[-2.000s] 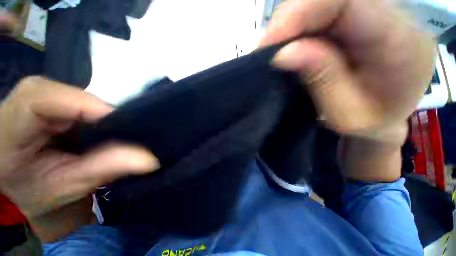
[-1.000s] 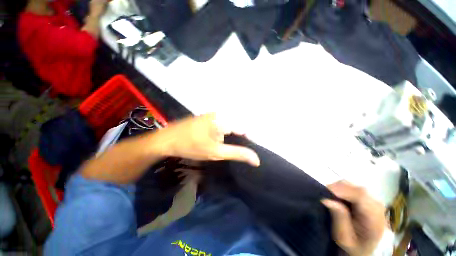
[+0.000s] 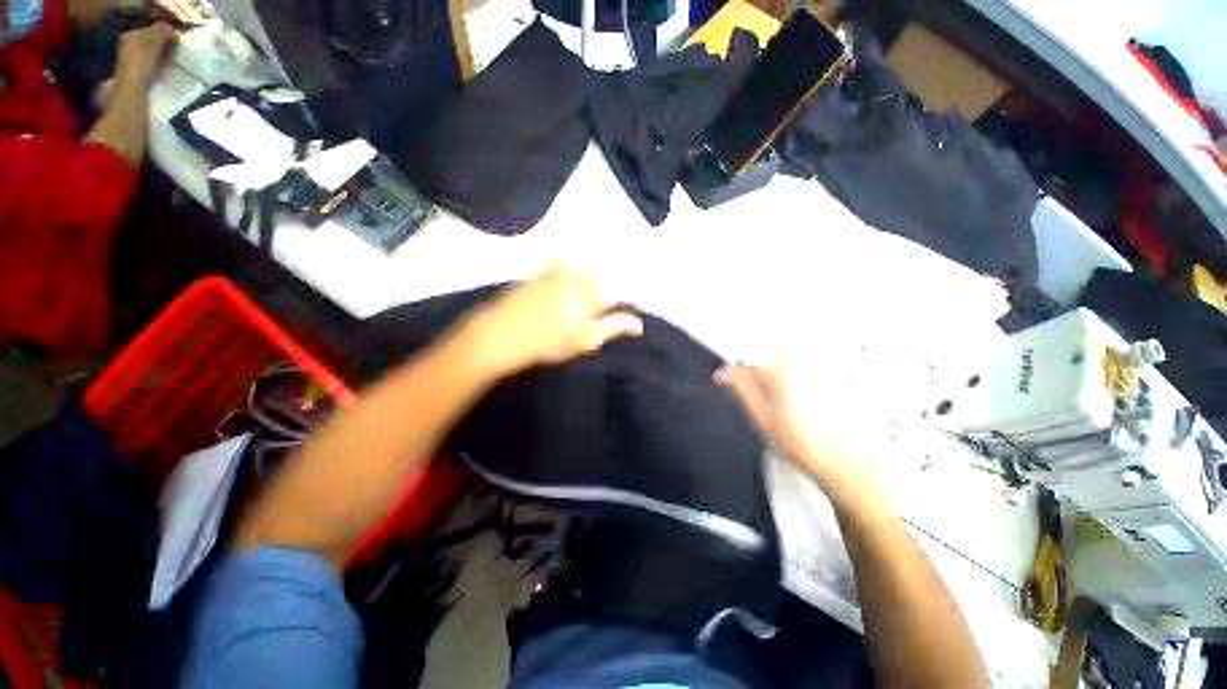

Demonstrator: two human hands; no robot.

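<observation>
A black garment panel (image 3: 606, 417) with a thin white-grey piping line lies over the front edge of the white table and hangs down toward my blue shirt. My left hand (image 3: 559, 323) rests on the panel's upper edge, thumb pointing right. My right hand (image 3: 767, 404) is at the panel's upper right corner, its fingertips on the cloth edge. Whether the fingers of either hand pinch the cloth is blurred.
The sewing machine head (image 3: 1043, 384) stands at the right, with gold-handled shears (image 3: 1046, 579) nearer me. Black cut pieces (image 3: 505, 135) and a dark phone-like slab (image 3: 776, 92) lie at the back. A red crate (image 3: 202, 364) and a person in red (image 3: 67, 229) are left.
The panel has been laid flatter over the table edge, showing its piping. My right hand has moved up and left. The view has shifted, showing more of the table's back.
</observation>
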